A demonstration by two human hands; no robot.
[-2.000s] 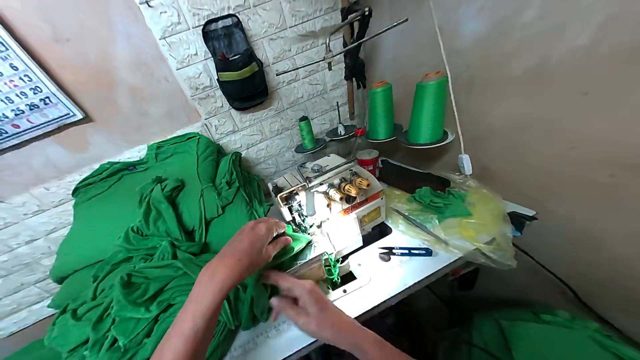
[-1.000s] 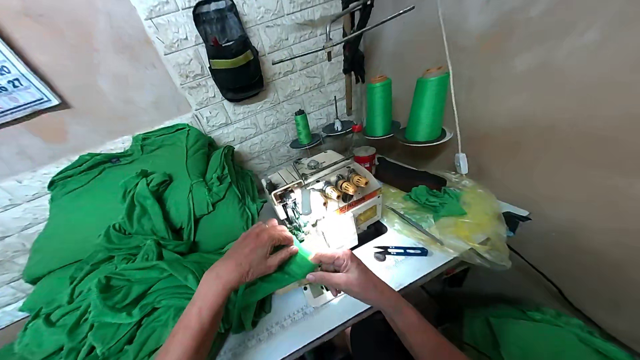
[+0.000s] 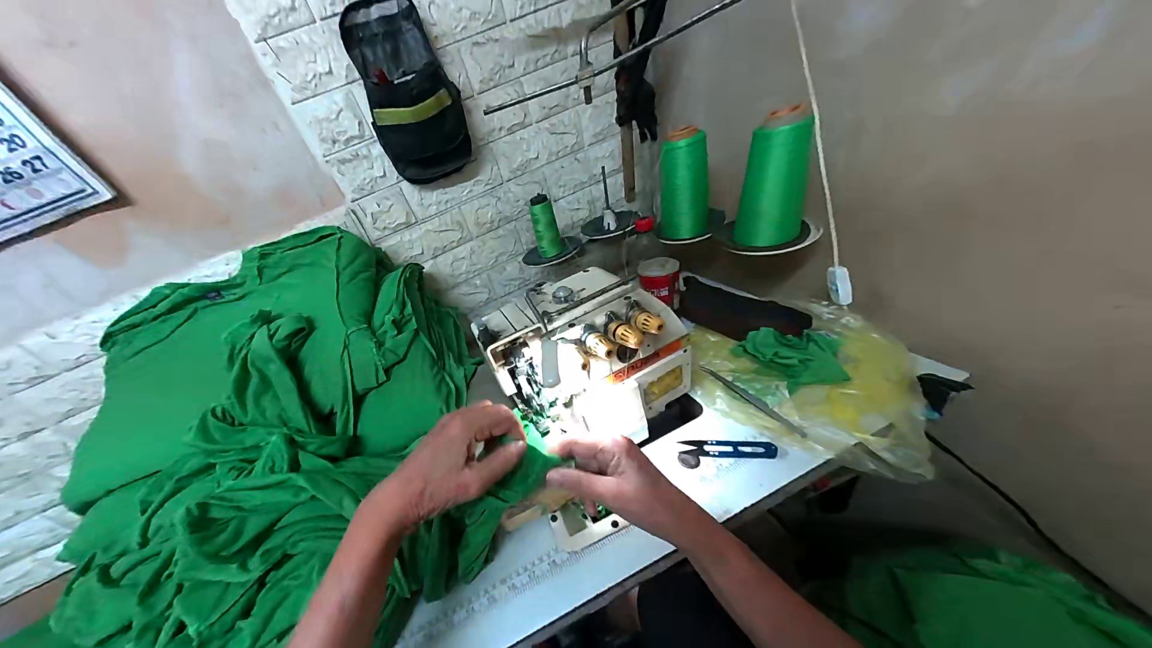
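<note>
Green knit fabric (image 3: 522,477) is pinched between the fingers of my left hand (image 3: 454,463), just in front of the needle area of an overlock sewing machine (image 3: 589,351). My right hand (image 3: 621,481) grips the same cloth at its right edge, over the machine's front plate. From my left hand the cloth runs down into a big heap of green garments (image 3: 270,432) on the left. The machine's lamp lights the spot brightly, so the presser foot and needles cannot be made out.
Thread snips (image 3: 733,449) lie right of the machine, near tweezers (image 3: 751,400) on a yellowish plastic bag (image 3: 882,387) with green scraps (image 3: 792,355). Behind stand green thread cones (image 3: 778,180) and a red cup (image 3: 660,281). More green fabric (image 3: 1008,594) is at lower right.
Two seconds ago my right hand was lower, below the machine's front; it then came up to the cloth's edge. Since one second ago both hands have brought the cloth closer to the needle area.
</note>
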